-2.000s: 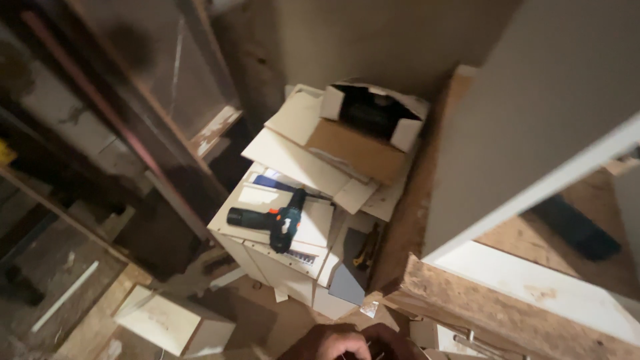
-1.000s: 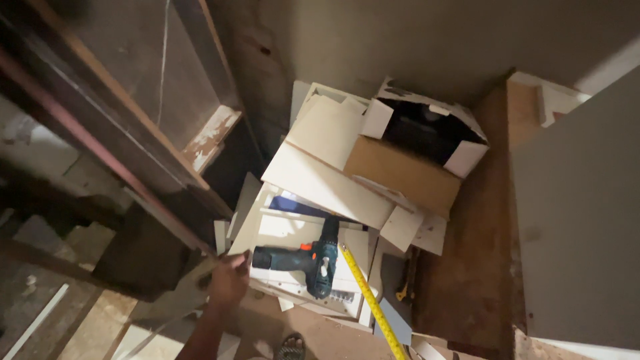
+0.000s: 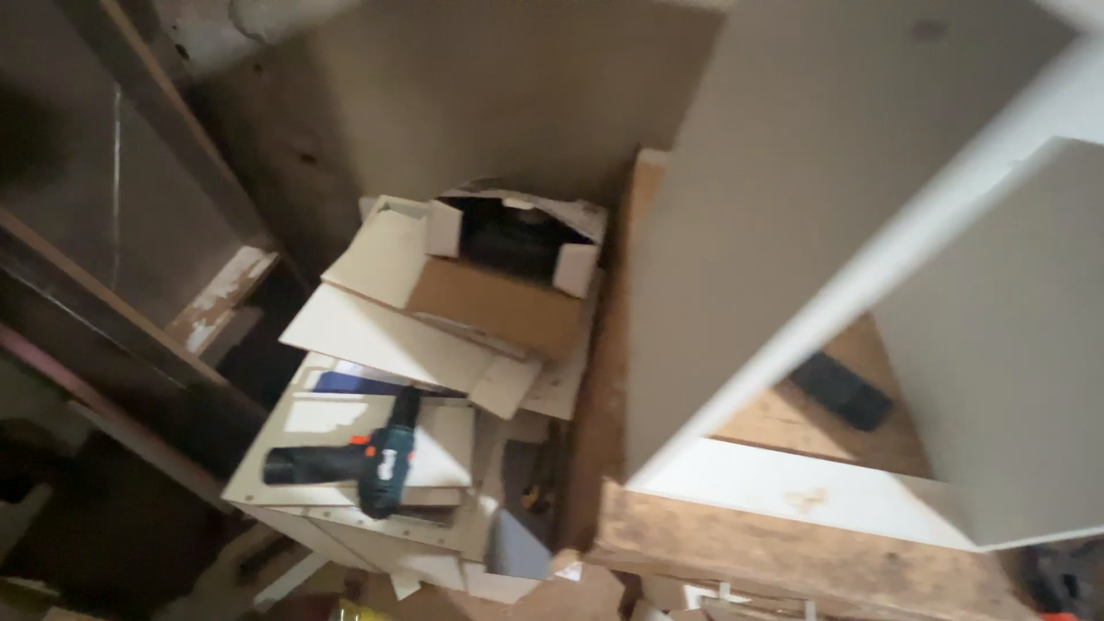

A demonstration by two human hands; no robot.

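Observation:
Neither of my hands shows in the head view. A dark teal cordless drill (image 3: 384, 470) with orange accents lies on its side on stacked white panels (image 3: 302, 493). Behind it is a flat blue item (image 3: 354, 383), partly covered by a loose white board (image 3: 388, 338). An open cardboard box (image 3: 500, 302) with white flaps and a dark inside rests on the boards farther back. At the bottom edge a small yellow object (image 3: 358, 612) is cut off by the frame; its kind cannot be told.
A pale upright panel (image 3: 742, 216) stands on a worn wooden ledge (image 3: 819, 545) at the right, with a dark block-like object (image 3: 841, 392) behind its edge. A dark frame (image 3: 190, 362) with wooden edges leans at the left. Scraps of board (image 3: 293, 580) lie low down.
The hand by the drill and the extended yellow tape measure blade, both seen one second ago, are out of view there. The drill and box remain in place. The view has shifted.

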